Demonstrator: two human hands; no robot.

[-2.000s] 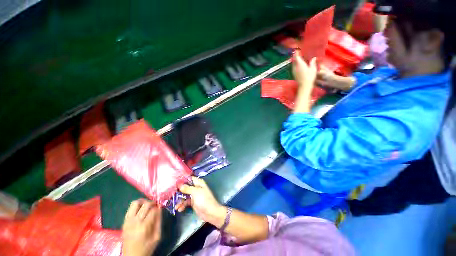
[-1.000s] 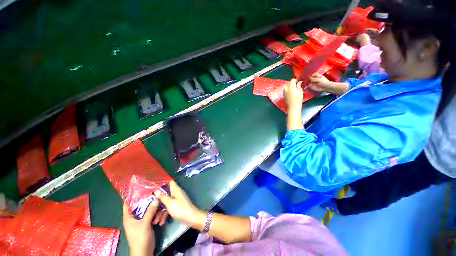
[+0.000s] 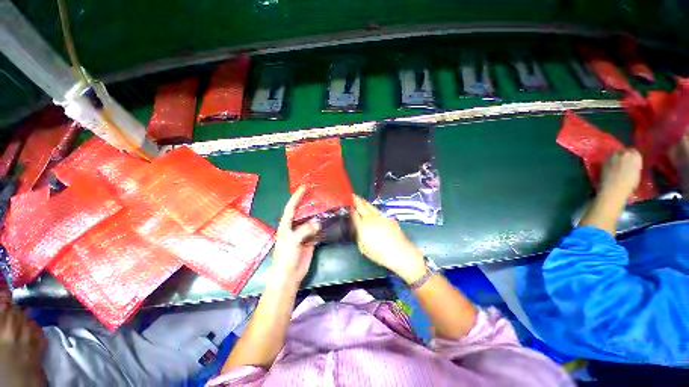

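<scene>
My left hand (image 3: 293,238) and my right hand (image 3: 380,236) hold a red bubble bag (image 3: 320,172) upright between them over the table's front part. A dark antistatic bag (image 3: 334,228) shows at the red bag's lower, near end, mostly inside it or behind my fingers. My left hand grips the left side, my right hand the right side. Another dark antistatic bag (image 3: 406,162) with a shiny silvery lower end lies flat on the table just right of the red bag.
A fanned pile of red bags (image 3: 143,219) lies at left. A slanting post (image 3: 98,113) stands behind it. Beyond the pale rail (image 3: 264,140), the belt (image 3: 302,94) carries red and dark packs. A person in blue (image 3: 619,280) handles red bags at right.
The view has turned, bringing the red pile and post into sight. The dark bag in my hands now shows less at the red bag's near end.
</scene>
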